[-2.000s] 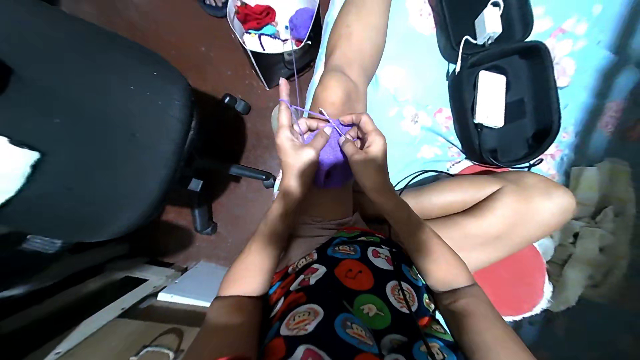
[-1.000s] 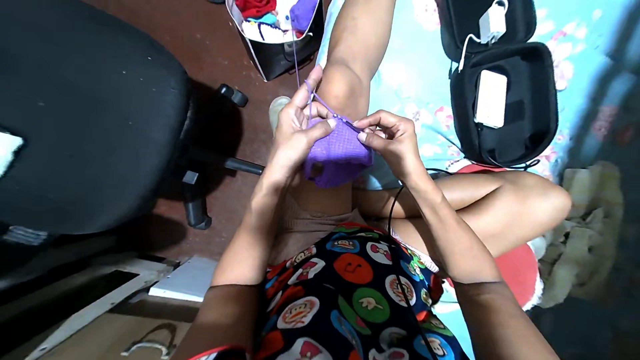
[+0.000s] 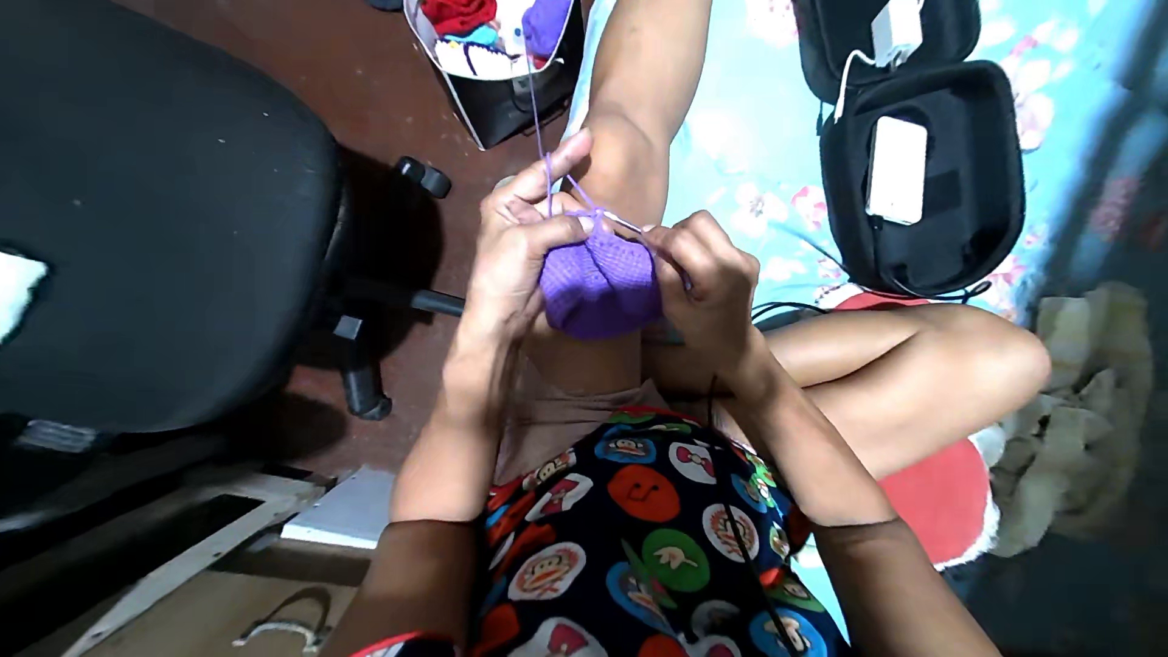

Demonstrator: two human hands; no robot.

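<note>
A purple crocheted piece hangs between my hands above my lap. My left hand pinches its upper left edge between thumb and fingers, with the index finger raised. Purple yarn runs from the bin over that raised finger and down to the work. My right hand grips a thin crochet hook, whose tip meets the yarn at the top edge of the piece. The hook's handle is mostly hidden in my right fingers.
A bin holding red, white and purple yarn stands on the floor ahead. At left is a black office chair. On the flowered bedsheet at right lies an open black case with a white device inside. A beige cloth lies farther right.
The purple piece has shifted and folded in my left hand's grip since one second ago. My right hand has turned, and the hook's shaft now shows at the top edge.
</note>
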